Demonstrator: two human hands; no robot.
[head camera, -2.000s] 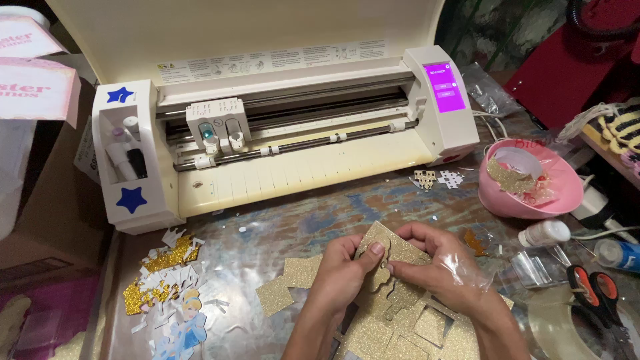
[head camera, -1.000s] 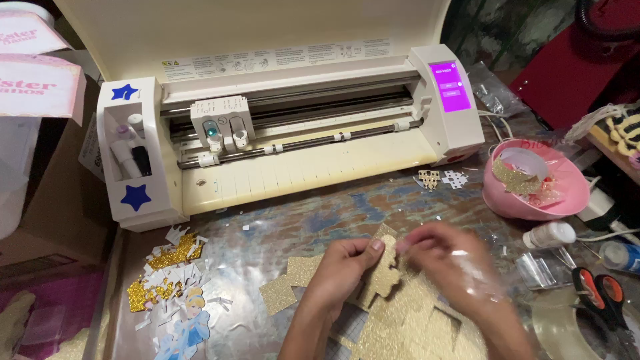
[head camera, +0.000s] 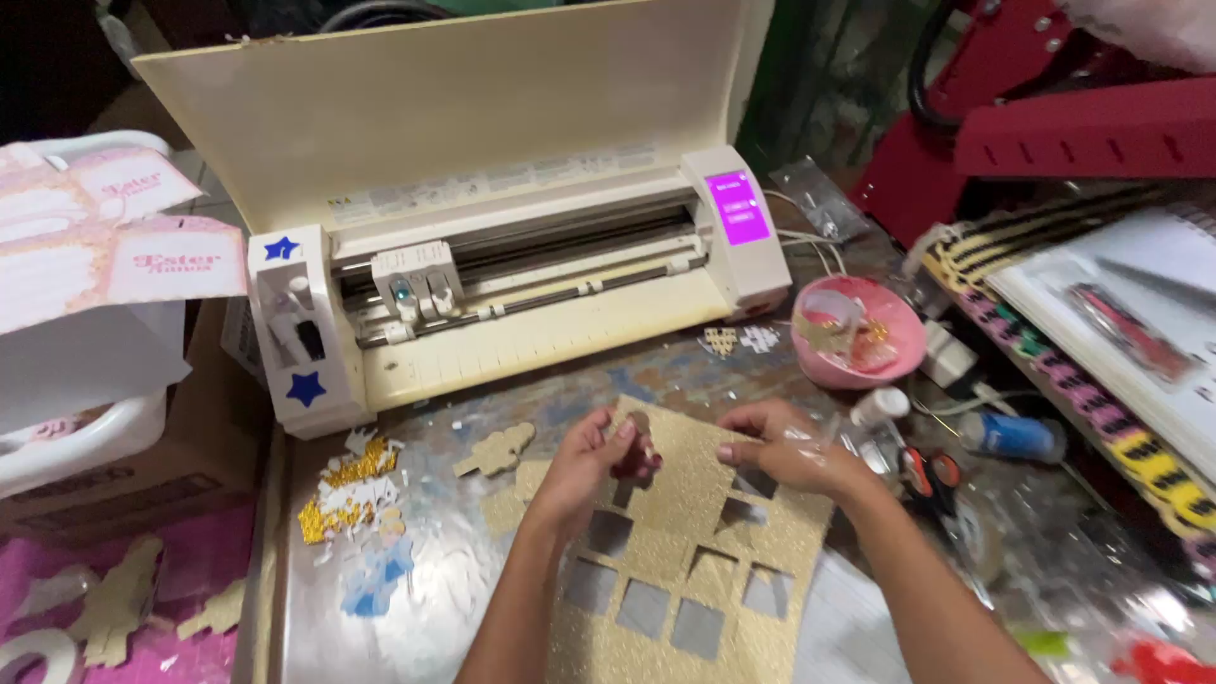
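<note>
Both hands hold a gold glitter sheet (head camera: 665, 532) with several square cut-outs, tilted up over the table. My left hand (head camera: 594, 461) grips its upper left edge, thumb on the front. At the upper right edge, my right hand (head camera: 793, 446) pinches the sheet near a square opening. A gold glitter cut-out shape (head camera: 496, 449) lies left of my left hand, with gold square pieces (head camera: 503, 508) below it. Farther left are a pile of gold and white letter cut-outs (head camera: 351, 489) and a blue paper figure (head camera: 378, 577).
An electronic cutting machine (head camera: 532, 323) with raised lid stands behind the hands. To the right are a pink bowl (head camera: 860, 370) of scraps, a white bottle (head camera: 881, 407), a blue-labelled bottle (head camera: 1012, 435) and scissors (head camera: 931, 480). Boxes and printed paper (head camera: 180, 261) stand at left.
The gold cut-out shape that was in my hands now lies on the table at left. The perforated gold sheet has been lifted by both hands. The view has shifted.
</note>
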